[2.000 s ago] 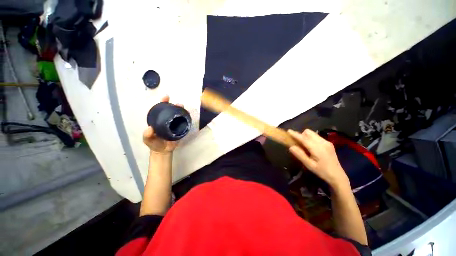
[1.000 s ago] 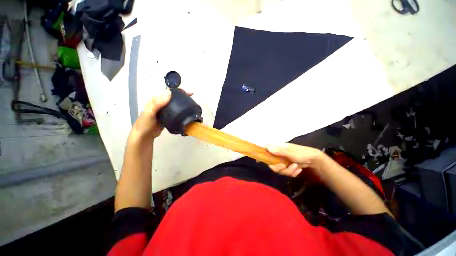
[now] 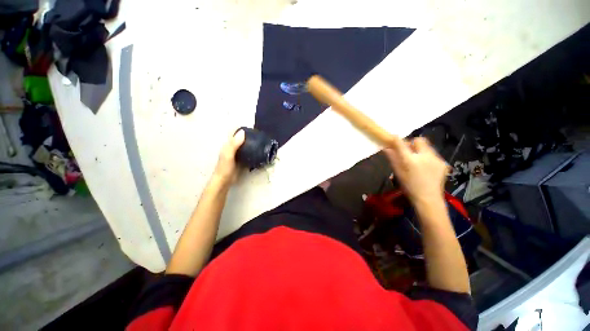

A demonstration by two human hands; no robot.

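Observation:
My left hand (image 3: 230, 157) holds the black jar (image 3: 256, 148) tilted on its side, its open mouth facing right, beside the lower tip of the dark fabric triangle (image 3: 323, 53). My right hand (image 3: 417, 169) grips the near end of the flat wooden stick (image 3: 356, 116). The stick's far end is over the triangle, beside a glossy bluish smear (image 3: 292, 88); I cannot tell if it touches. A second, smaller shiny blob (image 3: 291, 106) lies just below. The black jar lid (image 3: 184, 101) lies flat on the table, left of the triangle.
The off-white table (image 3: 207, 39) has a long grey strip (image 3: 134, 142) near its left edge. Dark fabric scraps (image 3: 81, 39) are piled at the upper left corner. Grey boxes (image 3: 550, 191) and a red and dark item (image 3: 414, 226) stand below the table at right.
The stick has come out of the jar and moved up over the triangle. A new bluish smear shows above the earlier blob. The jar has moved away from the lid, nearer the triangle's lower tip.

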